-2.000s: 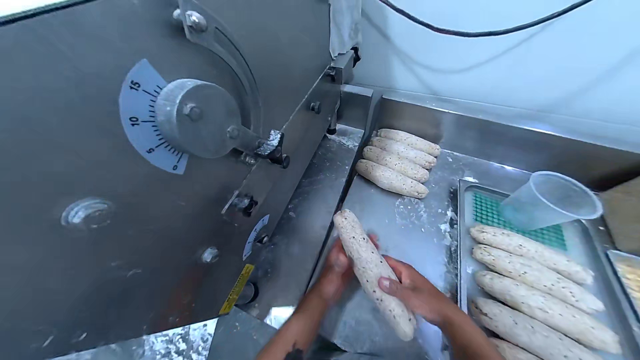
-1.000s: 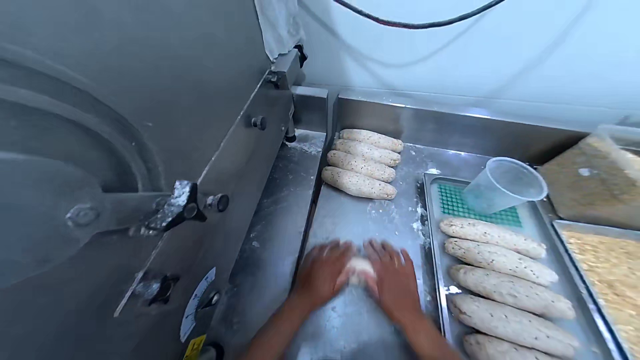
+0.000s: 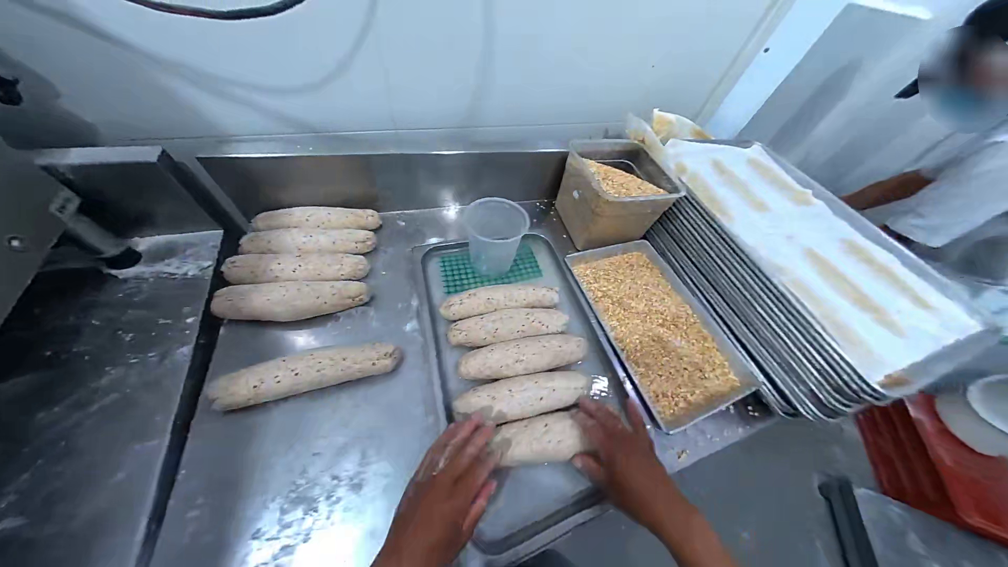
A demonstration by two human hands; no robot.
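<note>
Several seeded dough logs lie side by side on a metal tray [image 3: 429, 339]. My left hand [image 3: 449, 484] and my right hand [image 3: 626, 465] touch the two ends of the nearest dough log [image 3: 539, 439] on it, fingers spread over its ends. Whether they grip it is hard to tell. A clear plastic cup [image 3: 496, 236] stands on a green mesh mat [image 3: 457, 272] at the tray's far end. On the steel bench to the left lies a single dough log [image 3: 303, 376], slightly angled, with a row of several dough logs [image 3: 291, 301] behind it.
A pan of golden flakes [image 3: 661, 331] adjoins the tray. Behind it stands a plastic tub [image 3: 606, 213] of flakes, beside a stack of sheet pans [image 3: 756, 291] topped with stained white paper. A person [image 3: 953, 181] stands at far right. Part of a steel machine [image 3: 20, 228] is at left.
The view has swung right. My hands have moved from the bench, where they were over a piece of dough, to the nearest log on the tray. A single log now lies before the row.
</note>
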